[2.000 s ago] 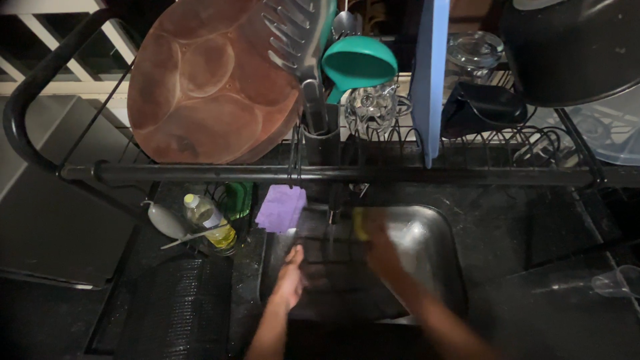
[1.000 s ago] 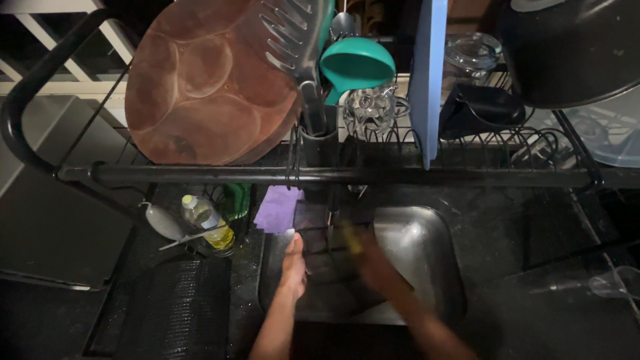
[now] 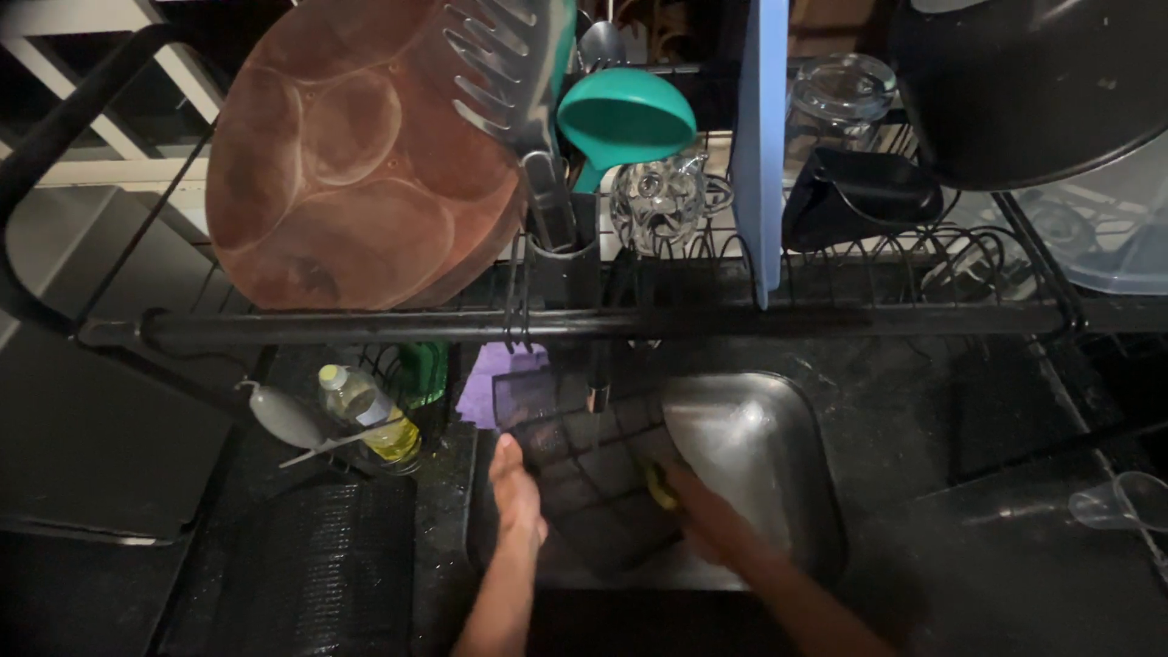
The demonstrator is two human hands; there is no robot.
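Over the stainless steel sink (image 3: 757, 438), my left hand (image 3: 517, 493) grips the left edge of a dark, see-through panel with a grid pattern (image 3: 593, 474). The panel lies tilted under the faucet spout (image 3: 598, 398). My right hand (image 3: 703, 516), blurred, is shut on a yellow-green sponge (image 3: 661, 485) against the panel's right part. A purple cloth (image 3: 497, 383) hangs behind the panel's upper left corner. Left of the sink stands a clear bottle with yellow liquid (image 3: 374, 415).
A black dish rack (image 3: 639, 324) spans above the sink, holding a brown divided plate (image 3: 365, 155), a green ladle (image 3: 625, 119), a blue board (image 3: 762, 146) and a black pot (image 3: 1040, 82). A black ribbed mat (image 3: 319, 557) lies left; a clear plastic cup (image 3: 1118, 502) lies right.
My right hand with the sponge has moved down over the panel from its higher place in the earlier frames. My left hand stays at the panel's left edge.
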